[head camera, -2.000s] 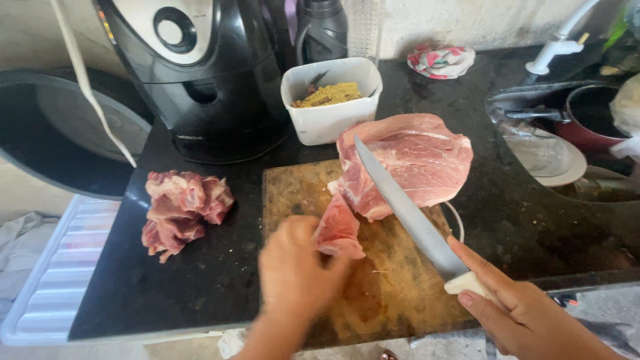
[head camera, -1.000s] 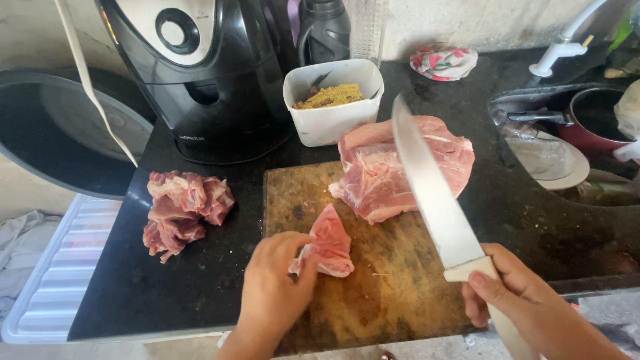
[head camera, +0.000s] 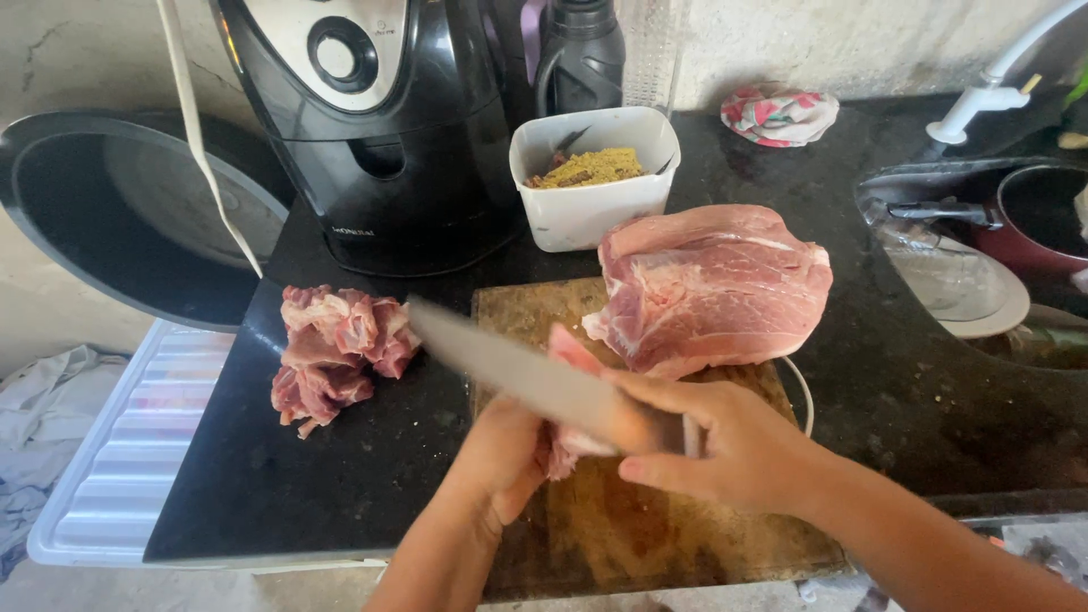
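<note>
My right hand (head camera: 722, 442) grips a kitchen knife (head camera: 510, 361), its blurred blade pointing up and left across my left hand. Under the blade, my left hand (head camera: 510, 455) holds a small piece of raw meat (head camera: 561, 455), partly hidden by the knife. Both hands are over a stained wooden cutting board (head camera: 629, 535). A large piece of raw meat (head camera: 722, 289) lies on the board's back right part and reaches past its edge. Left of the board, a pile of raw meat pieces (head camera: 340, 340) rests on the black countertop (head camera: 340, 501).
Behind the board stand a white plastic container (head camera: 595, 217) with yellow seasoning and a black air fryer (head camera: 391, 187). A crumpled cloth (head camera: 780, 115) lies near the wall. At right, the sink (head camera: 875, 183) holds a plate and a pot; a large dark pan (head camera: 127, 221) is at left.
The knife has swung from upright at the right to a leftward slant over my left hand. The small meat piece, on the board a second ago, is now in my left hand.
</note>
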